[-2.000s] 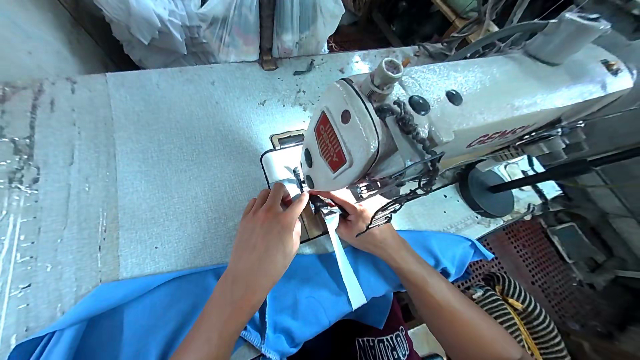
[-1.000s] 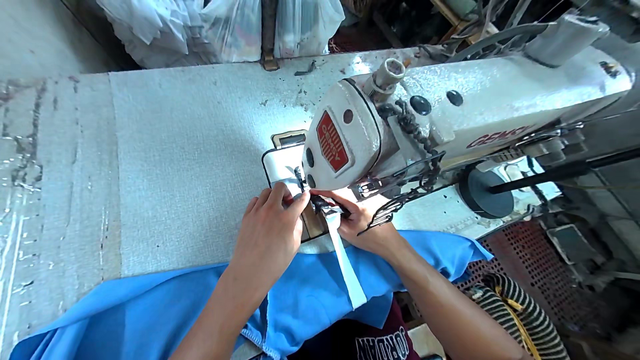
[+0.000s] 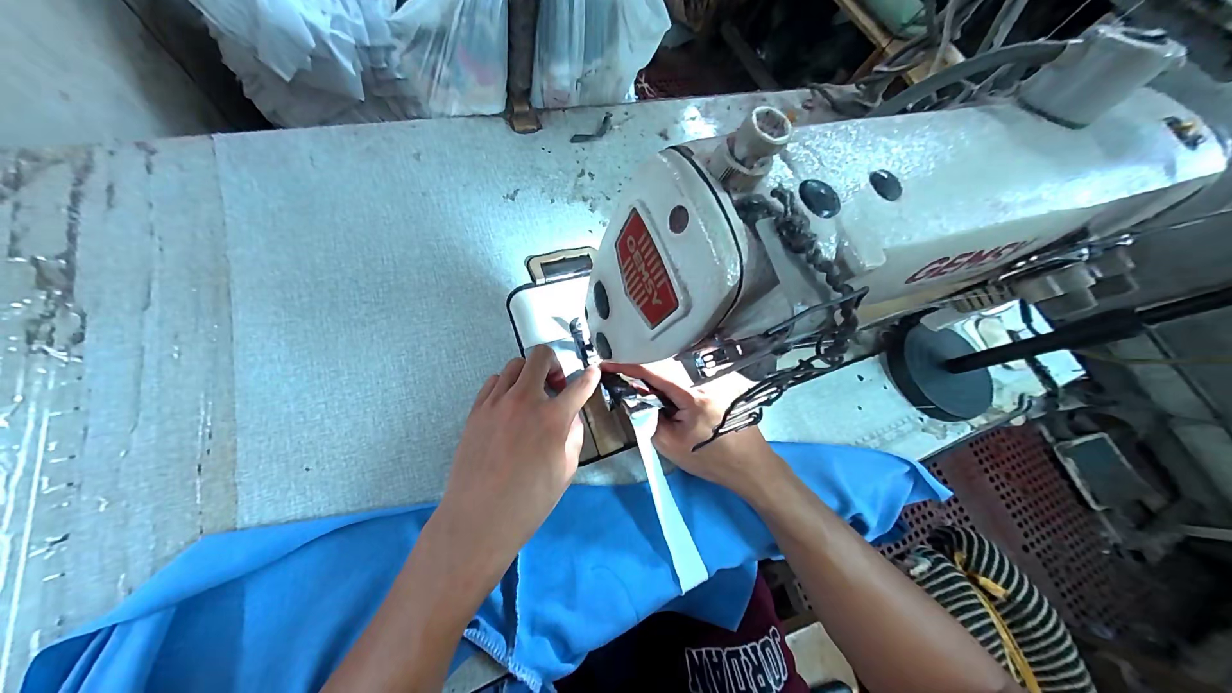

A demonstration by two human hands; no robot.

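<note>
A white Gemsy sewing machine stands over the table, its needle area lit. My left hand is at the left of the presser foot, thumb and forefinger brought together there; what lies between them is too small to tell. My right hand is under the machine head, its fingers at a dark metal attachment by the needle, partly hidden by the head and a wire guard. A light-coloured strip of tape runs from that attachment down over blue fabric, which drapes along the table's front edge beneath both forearms.
The table has a worn pale covering. White plastic bags stand behind its back edge. A round dark base with a black rod sits at the right. A striped bundle lies low at the right, near a perforated red-brown surface.
</note>
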